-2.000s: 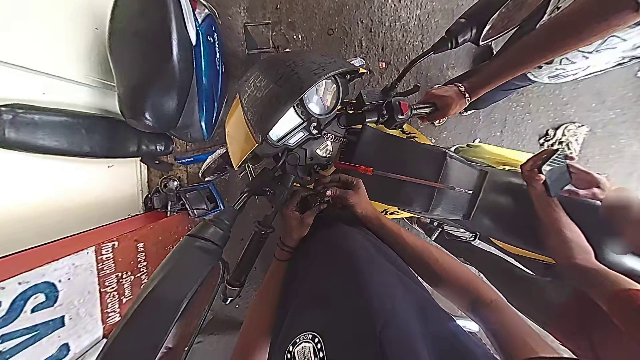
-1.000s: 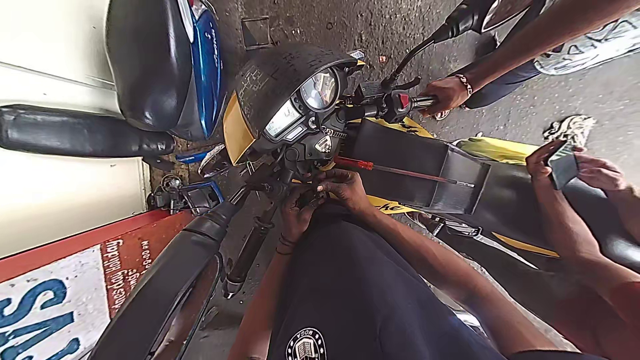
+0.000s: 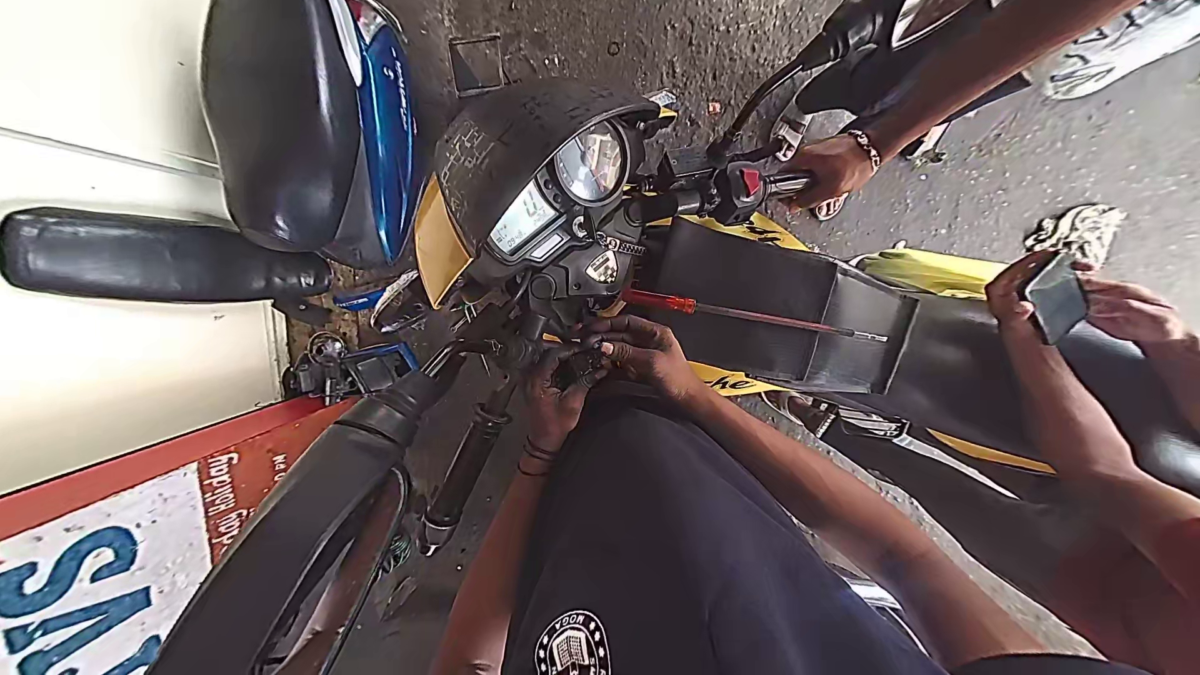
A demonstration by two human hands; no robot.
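My left hand [image 3: 555,389] and my right hand [image 3: 652,354] meet just below the motorcycle's handlebar clamp, fingers closed around a small dark part [image 3: 579,366] whose kind I cannot tell. Above them is the instrument cluster [image 3: 553,202] with its lit display, under a black headlight cowl [image 3: 525,131]. A red-handled screwdriver [image 3: 750,314] lies on the black fuel tank cover [image 3: 731,281], to the right of my hands. The left handlebar grip [image 3: 441,361] side, with its bare bar, is beside my left hand. A fork tube [image 3: 464,469] shows below it.
At the upper right another person's hand [image 3: 830,173] holds the far handlebar end. A second person at the right holds a phone [image 3: 1057,298] above the seat. Parked two-wheelers with black seats [image 3: 159,258] stand at the left. A mirror [image 3: 347,572] is at the lower left.
My hands stay together at the same spot, with small finger movements. The person at the right has brought both hands to the phone. The screwdriver has not moved.
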